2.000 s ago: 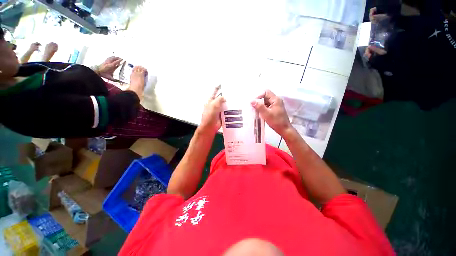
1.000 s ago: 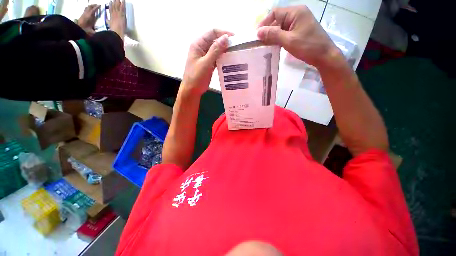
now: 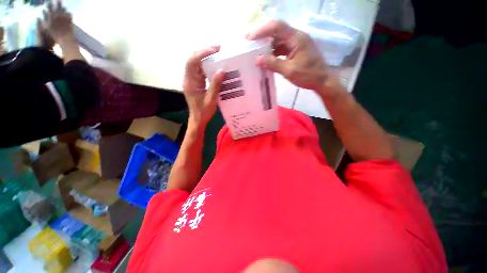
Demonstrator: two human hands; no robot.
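A pinkish-white product box (image 3: 246, 106) with dark bars and a long dark product picture stands out in front of the red shirt, its lower end near the shirt. My left hand (image 3: 201, 88) grips its upper left edge, thumb on the printed face. My right hand (image 3: 296, 58) is at its upper right corner, thumb on the face and fingers over the far edge. The pale top end panel (image 3: 237, 51) lies across the box's end and looks closed, though the image is blurred.
The pale table (image 3: 155, 42) is ahead, with clear plastic bags (image 3: 334, 37) at its right. A coworker's hand and dark sleeve (image 3: 60, 24) are at left. A blue crate (image 3: 133, 173) of shiny pieces, brown cartons (image 3: 115, 154) and yellow packs (image 3: 49, 246) are lower left.
The box has gone from upright to tilted and shifted left, with its end panel now lying over the top. Both hands moved with it. The coworker's hands have lifted and moved left.
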